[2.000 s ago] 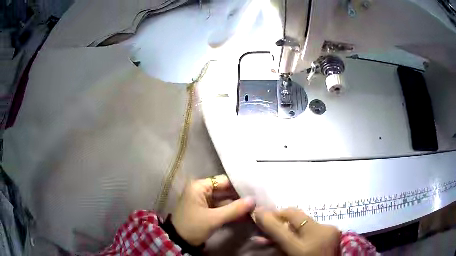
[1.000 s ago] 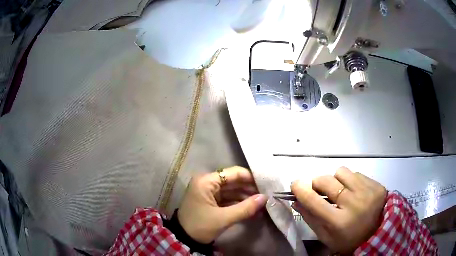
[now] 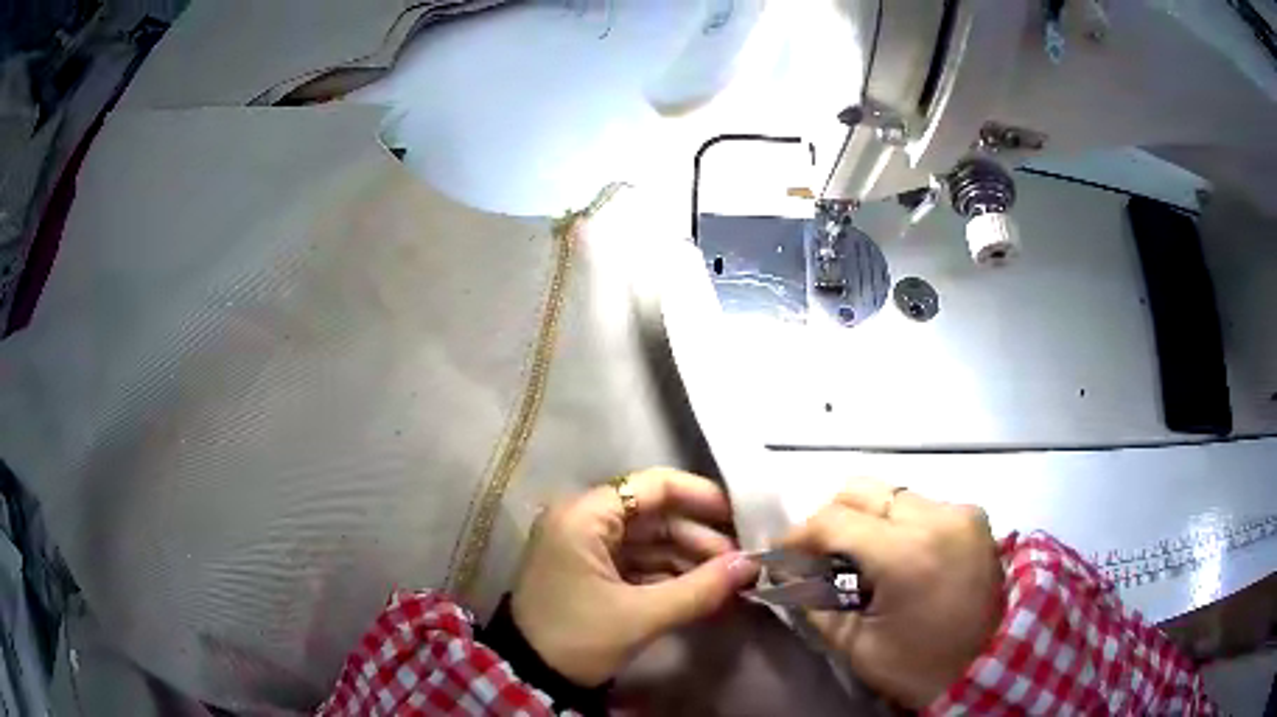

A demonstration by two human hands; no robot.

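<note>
The beige garment panel (image 3: 308, 364) covers the left of the table, with a golden-tan overlocked seam (image 3: 532, 378) running down it. My left hand (image 3: 616, 581) pinches the folded edge (image 3: 707, 406) of the cloth between thumb and fingers, low in the view. My right hand (image 3: 903, 581) holds small thread snips (image 3: 812, 581), with metal blades and a dark part, the blades pointing left at the pinched edge beside my left thumb. The blade tips lie close to the cloth; I cannot tell if they cut it.
The needle plate (image 3: 756, 266) and presser foot (image 3: 832, 245) are behind the hands. The tension dial (image 3: 983, 189) is on the machine head (image 3: 1120, 84). A black flat rectangle (image 3: 1181, 315) lies at right. A ruler scale (image 3: 1190, 549) runs along the front edge. Maroon cloth (image 3: 49, 252) shows at far left.
The right hand has come up to the cloth edge, first bare-looking, then with a thin metal tool, and now the snips' blades show clearly. The left hand keeps its pinch; the view has shifted slightly.
</note>
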